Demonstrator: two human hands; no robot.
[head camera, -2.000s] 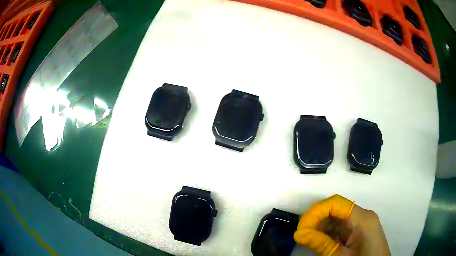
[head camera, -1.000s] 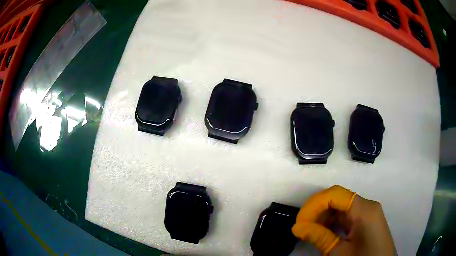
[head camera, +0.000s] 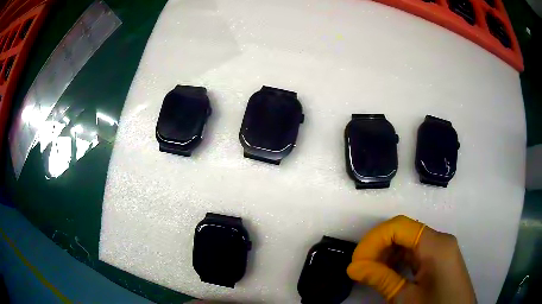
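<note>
A black smartwatch body (head camera: 325, 272) lies on the white foam mat (head camera: 285, 199) near the bottom edge, its lower end cut off. My right hand (head camera: 410, 261), with yellow-orange finger cots, is at its right side. The thumb and a finger are bent together on its right edge, covering that side. Whether anything thin is between the fingertips is hidden. My left hand is not in view. Another watch (head camera: 221, 250) lies face up to the left, not touched.
Four more black watches lie in a row higher on the mat, the leftmost here (head camera: 183, 120). Orange-red trays with pockets stand at upper right (head camera: 457, 27) and left edge (head camera: 13, 65). A clear film sheet (head camera: 71, 56) lies left on the green bench mat (head camera: 128, 50).
The view has shifted, so the mat and upper watches sit higher and less of the upper-right tray shows. My right hand stays at the same watch's right edge.
</note>
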